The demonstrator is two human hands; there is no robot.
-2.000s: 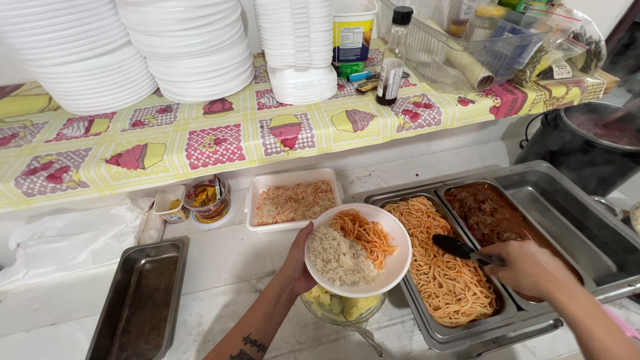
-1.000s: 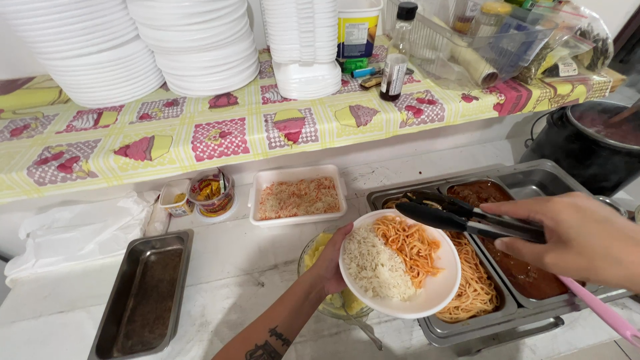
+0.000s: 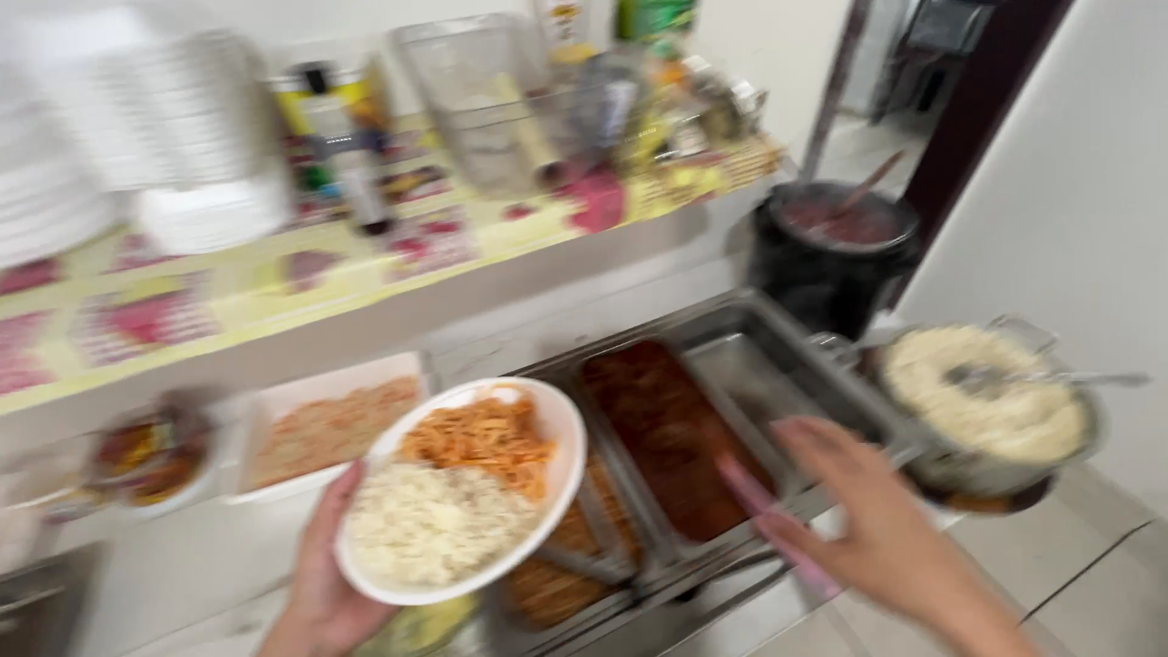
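Note:
My left hand [image 3: 333, 566] holds a white foam bowl [image 3: 464, 493] by its left side; rice fills the lower left and sauced spaghetti the upper right. My right hand [image 3: 849, 520] has thumb and fingers apart beside the pink handle [image 3: 776, 525] of a utensil that reaches into the tray of meat in red sauce [image 3: 675, 429]; blur hides whether they touch. Partly behind the bowl is the spaghetti tray [image 3: 566, 584], with what looks like the tongs [image 3: 584, 561] lying across it. An unfilled-looking steel pan [image 3: 757, 365] sits right of the sauce tray.
A pot of pale mash [image 3: 985, 392] with a spoon stands at the right, a dark steaming pot [image 3: 835, 246] behind. A white tray of grated food [image 3: 333, 424] and small tubs [image 3: 155, 452] sit left. Above runs a cloth-covered shelf [image 3: 365, 301] with foam containers [image 3: 173, 119] and a bottle [image 3: 351, 155].
My right hand has let go of the black tongs and is now by the pink handle. The bowl remains in my left hand. The view has swung to the right.

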